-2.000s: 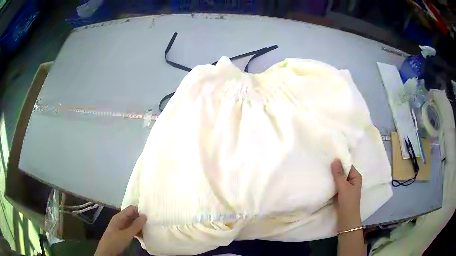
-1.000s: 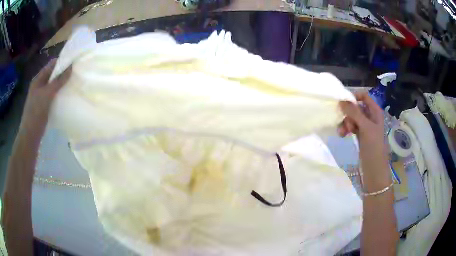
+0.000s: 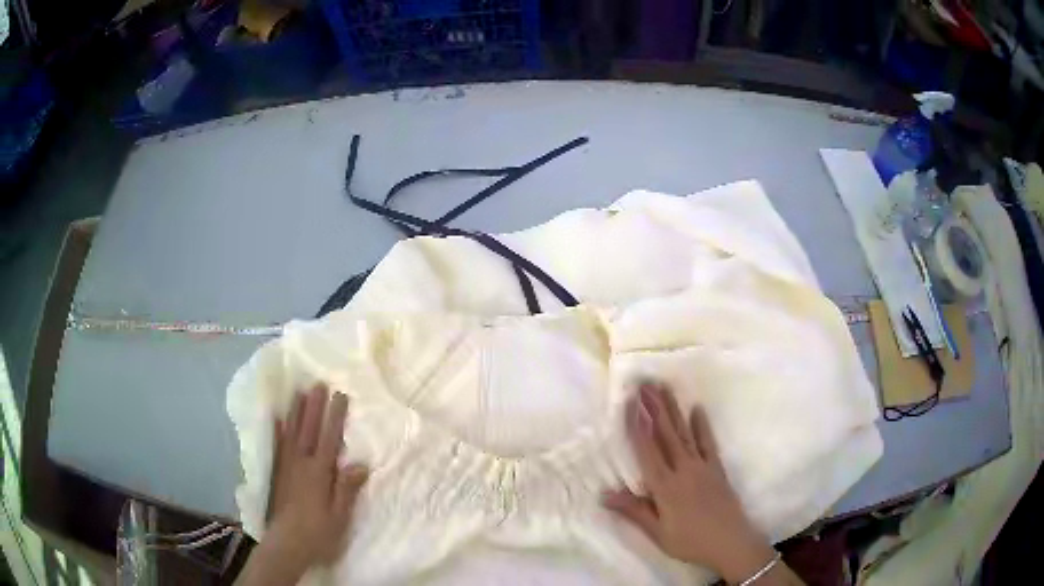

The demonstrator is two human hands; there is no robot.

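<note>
The cream dress (image 3: 504, 389) lies on the pale grey table (image 3: 229, 183). Its curved neckline faces me at the middle, with gathered cloth below it. Black ties (image 3: 458, 212) lie across its far edge and on the table beyond. My left hand (image 3: 311, 469) rests flat on the dress at the left, fingers apart, holding nothing. My right hand (image 3: 678, 481) lies palm down on the dress to the right of the neckline, fingers spread, slightly blurred. The dress's near end runs out of the picture.
A tape measure (image 3: 183, 327) crosses the table. At the right are a blue spray bottle (image 3: 904, 147), tape roll (image 3: 959, 254), white paper strip (image 3: 870, 218) and black snips (image 3: 925, 349) on tan card (image 3: 891, 372). A brown box (image 3: 52, 378) edges the left; a blue crate (image 3: 435, 40) stands behind.
The dress was lifted by both hands and is now down on the table, its neckline and black ties showing. Both hands have let go of the cloth and lie flat on it.
</note>
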